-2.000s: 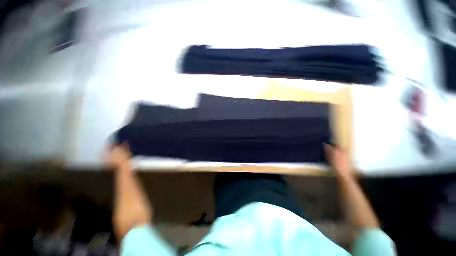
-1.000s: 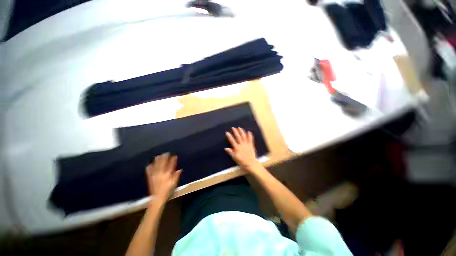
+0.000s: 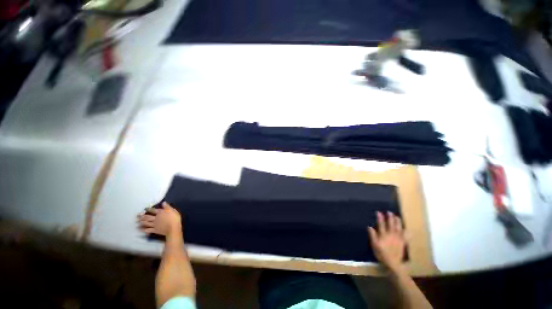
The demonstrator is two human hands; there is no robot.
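Note:
A long dark cut panel point(image 3: 290, 214) lies flat at the near table edge, with a step in its far edge. My left hand point(image 3: 160, 219) lies palm down at the panel's left end, fingers pointing left. My right hand point(image 3: 388, 240) rests palm down on its right end, fingers spread. Both hands look flat, with nothing gripped. A bundle of dark cut pieces point(image 3: 336, 142) lies just beyond the panel, with ragged layers at its right end and a strip around its middle.
A red object point(image 3: 499, 184) and a grey block point(image 3: 514, 228) lie at the right. An electric cutter point(image 3: 387, 58) stands mid-table before a dark fabric lay point(image 3: 327, 23). Folded dark pieces point(image 3: 531, 134) are far right. A stand's flat dark base point(image 3: 107, 94) is at left.
The view has swung back left and shows more of the far table. My hands have moved apart from the panel's middle and right part to its two ends.

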